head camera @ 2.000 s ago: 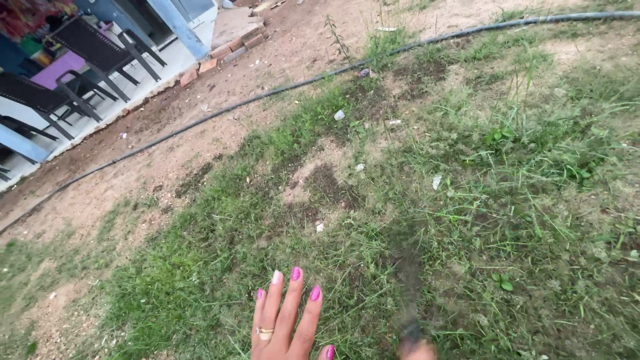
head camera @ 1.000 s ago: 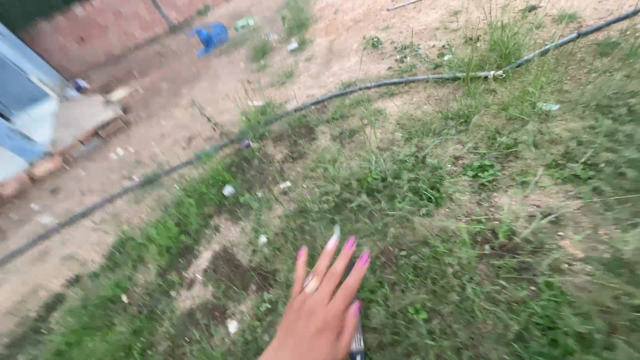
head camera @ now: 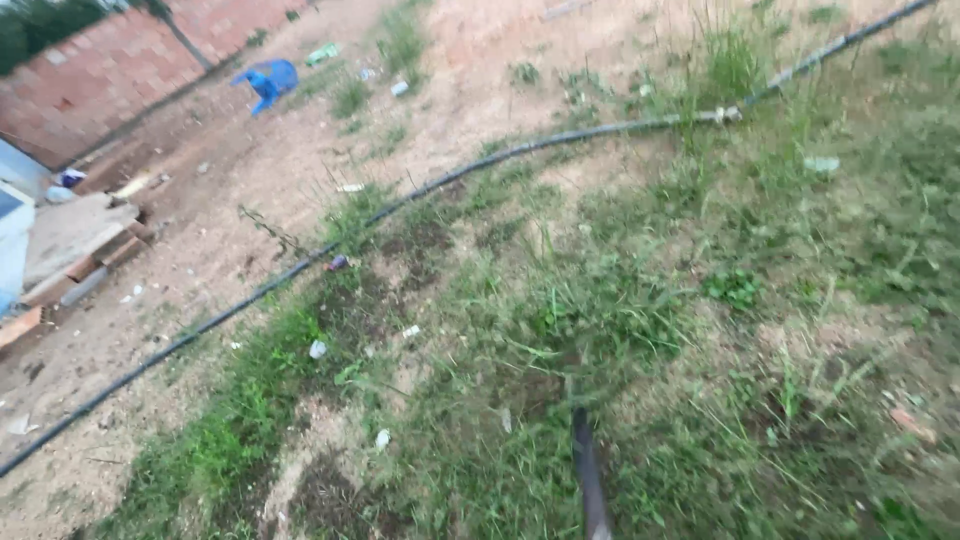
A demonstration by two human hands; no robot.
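Neither of my hands shows in the head view now. A dark, blurred long-handled tool or blade (head camera: 589, 472) reaches up from the bottom edge, right of centre, into the grass (head camera: 607, 322). Its tip is lost among the blades, and whatever holds its lower end is out of the picture. Patches of bare soil (head camera: 330, 487) and small white scraps (head camera: 318, 349) lie in the grass to its left.
A dark hose (head camera: 270, 287) runs diagonally across the ground, with a pale joint (head camera: 727, 114) at the right. Beyond it lie a blue plastic object (head camera: 270, 84) and a green scrap (head camera: 322, 53). A brick-edged step (head camera: 82, 266) stands at the left, a brick wall (head camera: 97, 75) behind.
The hand with pink nails, seen at the bottom in both earlier frames, has left the picture. More of the dark tool shows than a second ago. The view has swung right since the first frame.
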